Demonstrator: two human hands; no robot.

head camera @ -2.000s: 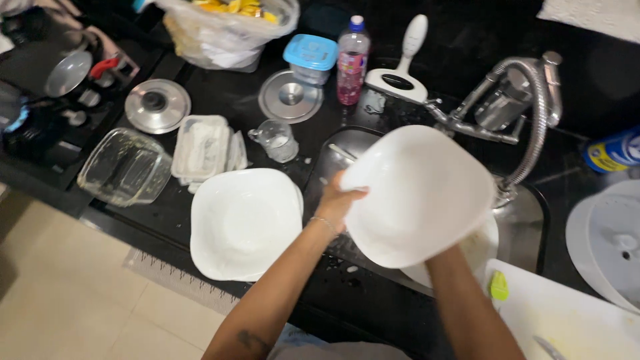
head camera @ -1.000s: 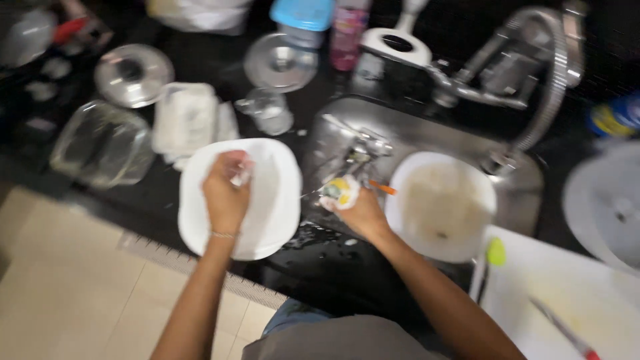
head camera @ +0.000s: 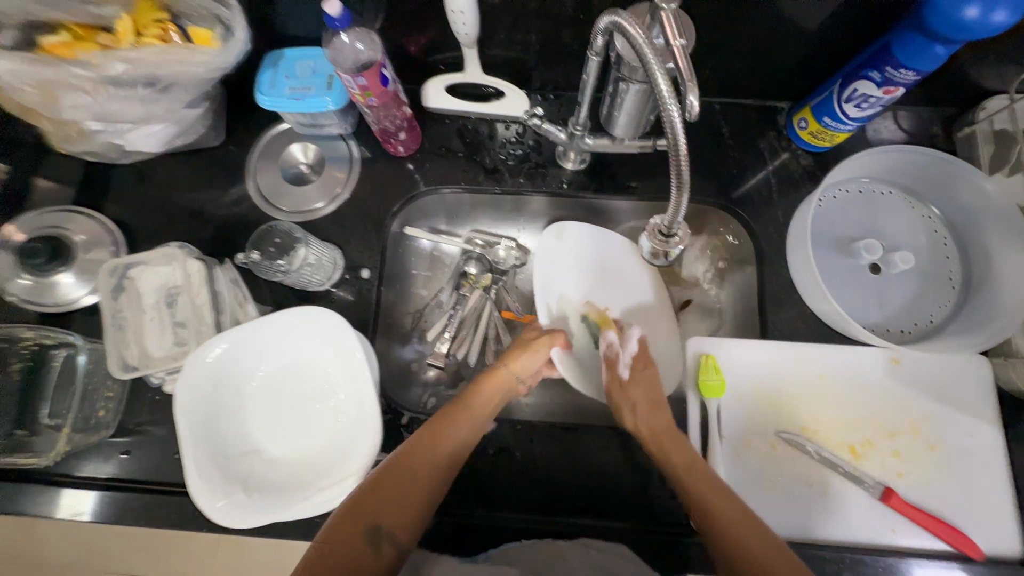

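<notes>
Over the steel sink [head camera: 520, 404], my left hand [head camera: 534, 356] grips the near left edge of a tilted white plate [head camera: 592, 268]. My right hand [head camera: 636, 384] holds a soapy yellow and green sponge [head camera: 598, 322] against the plate's inner face. Suds cover the fingers. A heap of metal cutlery [head camera: 476, 320] lies in the sink's left part, with something orange beside it. The flexible faucet [head camera: 676, 176] hangs over the plate's right edge. White square plates [head camera: 276, 416] are stacked on the counter at left.
A white cutting board [head camera: 832, 496] at right carries a red-handled knife [head camera: 880, 492] and a green-headed brush [head camera: 710, 380]. Behind it sits a plastic steamer basket [head camera: 888, 256]. A glass mug [head camera: 292, 256], pot lids [head camera: 302, 170], plastic containers [head camera: 160, 308] and a pink bottle [head camera: 376, 88] stand left and behind.
A second ago my left hand was over the stacked plates and my right held the sponge above the cutlery. Both are now at a plate that lay in the sink's right part.
</notes>
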